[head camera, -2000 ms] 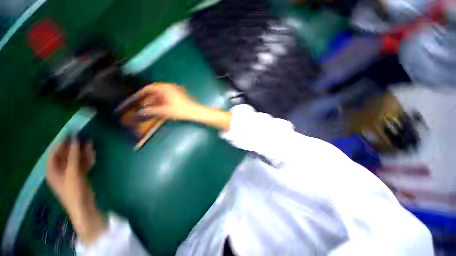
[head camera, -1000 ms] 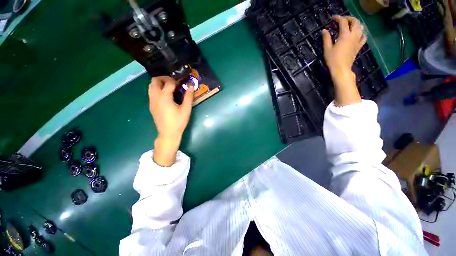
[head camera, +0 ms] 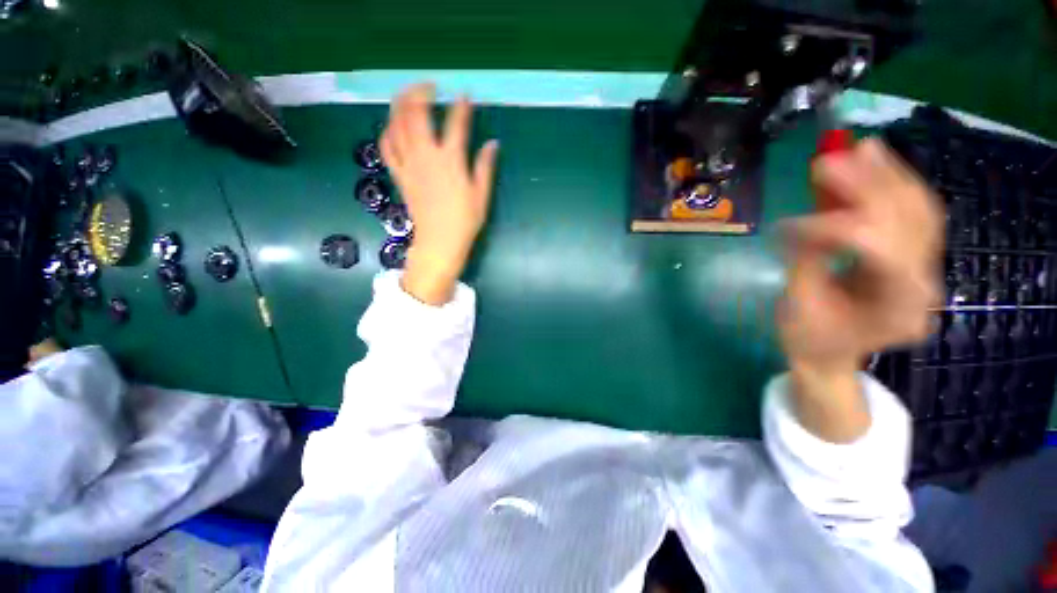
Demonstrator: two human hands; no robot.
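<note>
My left hand (head camera: 438,174) is over the bench with its fingers apart, beside several small round black parts (head camera: 372,192); nothing shows in it. The toggle clamp fixture (head camera: 765,70) stands at the upper right. Its orange nest (head camera: 701,209) holds one round part (head camera: 701,195) with a shiny ring. My right hand (head camera: 864,255) is blurred, to the right of the nest. The red clamp handle (head camera: 833,148) shows at its fingertips; whether the hand grips it is hidden by blur.
Black blister trays (head camera: 999,278) lie at the right. A black bin (head camera: 232,104) is at the upper left. Further left are a thin rod (head camera: 249,255), more loose round parts (head camera: 168,248), a round gold-yellow object (head camera: 110,229) and a neighbouring person's sleeve (head camera: 70,429).
The view has turned. My left hand has moved from the nest to the loose round parts on the left. My right hand has left the black tray and is at the red handle.
</note>
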